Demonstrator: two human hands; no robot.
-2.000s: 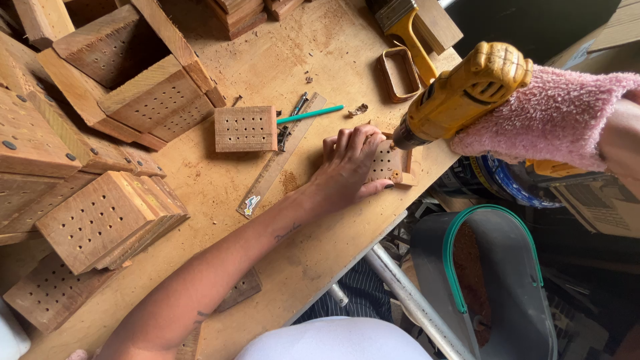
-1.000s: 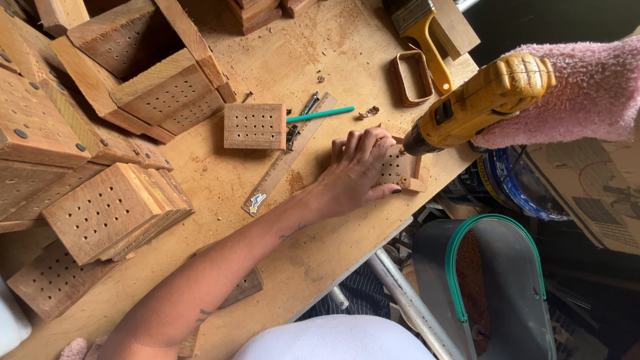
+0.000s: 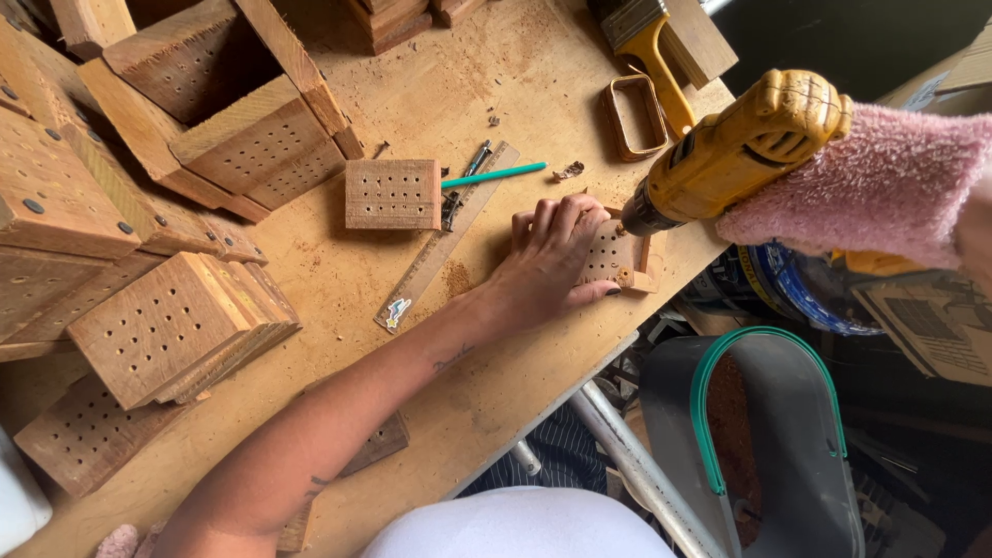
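Note:
My left hand [image 3: 554,248] presses a small wooden block with drilled holes [image 3: 603,260] onto the table, its fingers over the block's left part. Wooden strips [image 3: 645,271] border the block's right side. A yellow power drill [image 3: 736,159] points down and left, its chuck at the block's upper right corner, where wood shavings show. My right hand [image 3: 845,186], covered by a pink fluffy cloth, is round the drill's handle; the fingers are hidden. Left of my left hand lie another drilled block [image 3: 393,194], a green pencil [image 3: 496,175] and a ruler [image 3: 446,240].
Stacked drilled blocks [image 3: 159,333] and wooden boxes [image 3: 256,143] fill the table's left side. A paintbrush [image 3: 655,62] and an oval metal ring [image 3: 637,116] lie near the far edge. Below the table's right edge stand a dark bin with a green rim [image 3: 701,403] and a bucket [image 3: 814,287].
The drill's chuck has moved toward the block's upper right corner; two seconds ago it was nearer the block's top middle. My left hand still holds the block.

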